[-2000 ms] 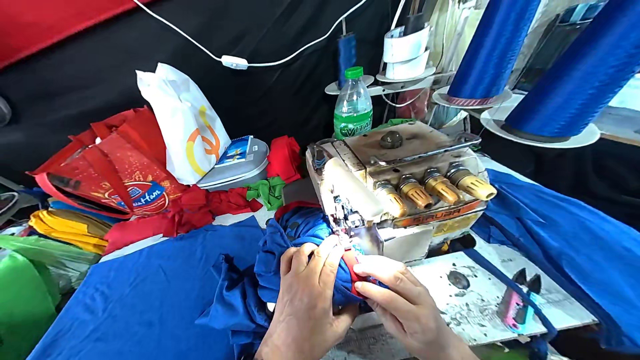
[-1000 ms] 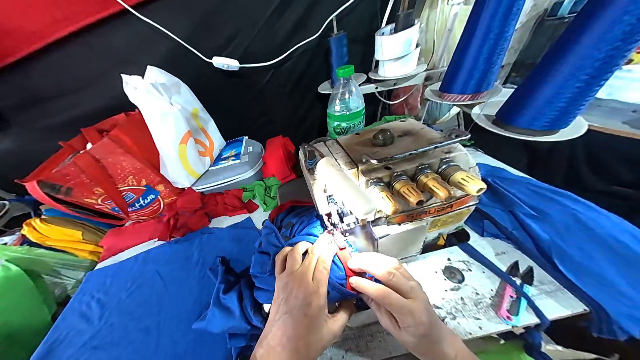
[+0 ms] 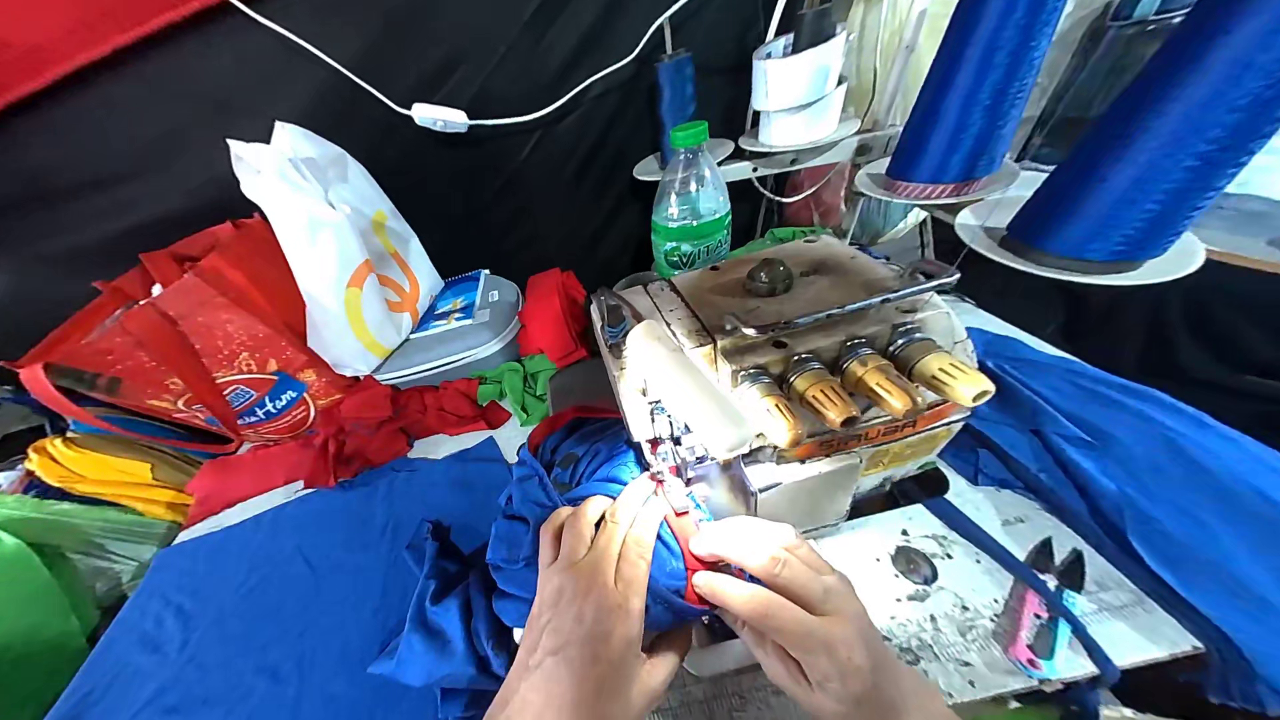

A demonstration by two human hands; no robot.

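Note:
A worn overlock sewing machine (image 3: 800, 340) stands at the centre right with its lit needle area facing my hands. Blue fabric (image 3: 590, 465) lies bunched around the machine's front, with a red fabric strip (image 3: 690, 560) running up to the presser foot (image 3: 672, 490). My left hand (image 3: 600, 590) rests on the blue fabric, fingertips at the left side of the foot, pressing the cloth from above. My right hand (image 3: 800, 610) pinches the red strip and blue edge between thumb and fingers, just below the foot. The underside of the cloth is hidden.
Thread snips (image 3: 1040, 620) lie on the machine's plate at right. Large blue thread cones (image 3: 1140, 160) and a plastic bottle (image 3: 692, 205) stand behind. At left are a red bag (image 3: 215, 350), a white plastic bag (image 3: 330, 250), a grey case (image 3: 460, 335) and a spread blue cloth (image 3: 300, 590).
Both hands stay close to the presser foot. The red strip shows more plainly between them than two seconds ago, and the fingers of my right hand have shifted slightly on it.

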